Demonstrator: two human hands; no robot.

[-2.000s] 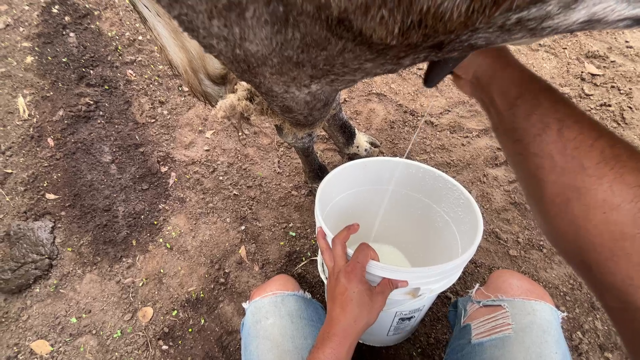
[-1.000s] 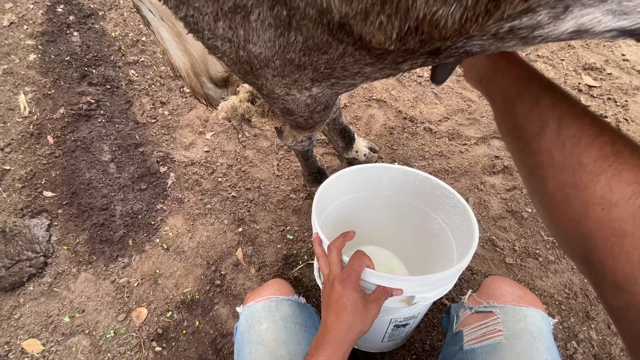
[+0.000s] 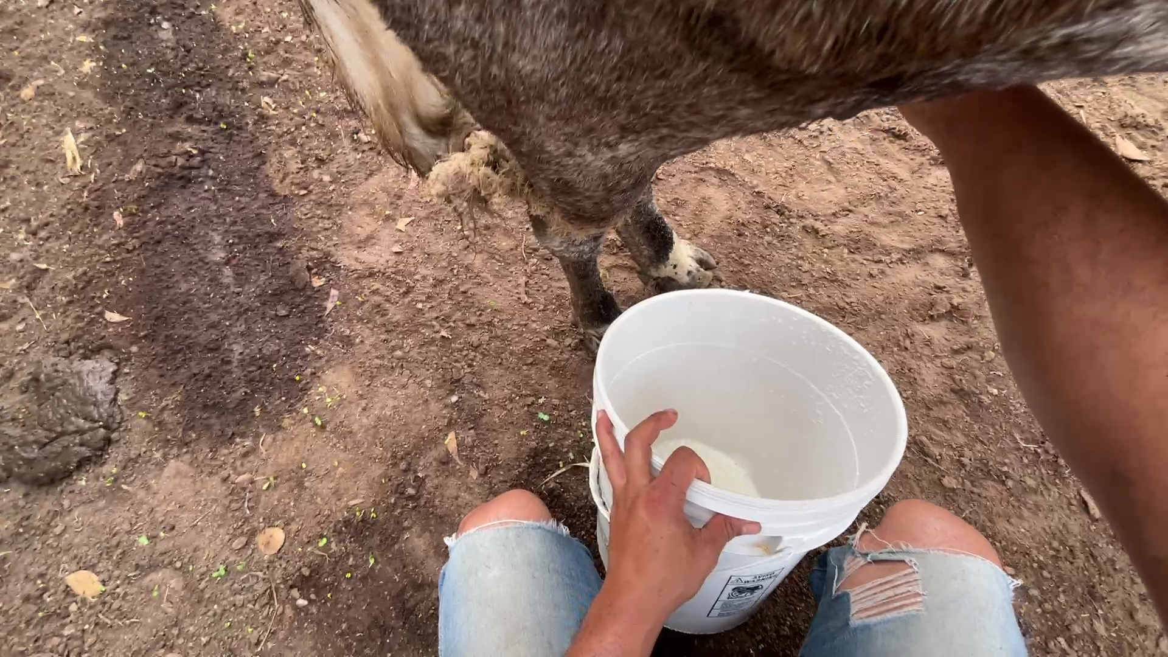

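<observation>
A white plastic bucket (image 3: 748,392) stands tilted between my knees, with a little white, frothy liquid (image 3: 716,467) at its bottom. My left hand (image 3: 662,511) grips the near left of its rim, some fingers hooked over the edge. Above the bucket is the belly of a cow (image 3: 639,82) with grey-brown hair. My right forearm (image 3: 1068,274) reaches up beneath the belly; the hand is almost wholly hidden behind it, so its hold cannot be seen. No teat shows at this moment.
Just behind the bucket are the cow's hooves (image 3: 684,265). Its pale tail (image 3: 392,82) hangs at the upper left. A dung pat (image 3: 57,420) lies on the dirt ground (image 3: 411,365) at the far left. My knees in torn jeans (image 3: 520,584) flank the bucket.
The dark teat beside my right hand, seen in both earlier frames, is now out of sight. A thin white stream into the bucket, seen two seconds ago, no longer shows. My left hand stays on the rim.
</observation>
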